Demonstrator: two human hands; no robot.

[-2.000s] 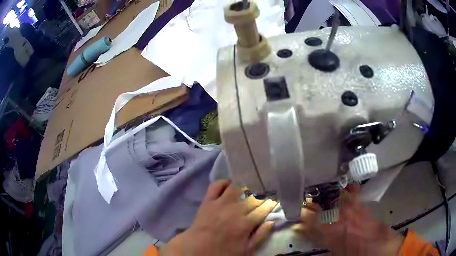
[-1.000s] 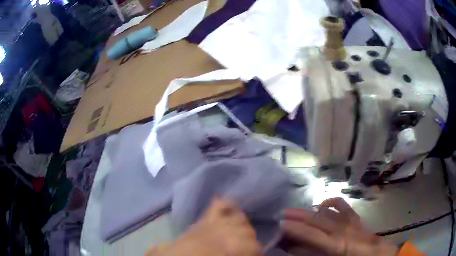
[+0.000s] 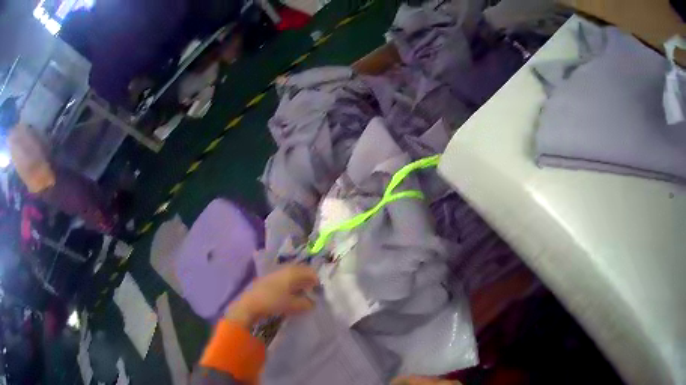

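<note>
My left hand (image 3: 282, 292), with an orange cuff, is at the near side of a large grey-lilac heap of cut pieces (image 3: 399, 263). Its fingers are bent over a grey-lilac piece (image 3: 323, 346); blur hides whether they grip it. A sliver of skin at the bottom edge looks like my right hand (image 3: 425, 381); the rest is cut off. A neon yellow-green strip (image 3: 376, 207) lies across the heap. More grey-lilac pieces (image 3: 602, 113) lie flat on the white table (image 3: 541, 210) at the right.
A lilac plastic stool (image 3: 218, 259) stands left of the heap. The green floor (image 3: 233, 143) has a yellow-black line and scattered pale scraps (image 3: 137, 314). A person's arm (image 3: 31, 159) shows at the far left. Brown cardboard (image 3: 639, 16) and a white strip (image 3: 673, 90) are at upper right.
The view has swung left from the sewing machine to the floor-side heap, and the machine is out of view. My left hand has moved from the cloth at the machine to the heap.
</note>
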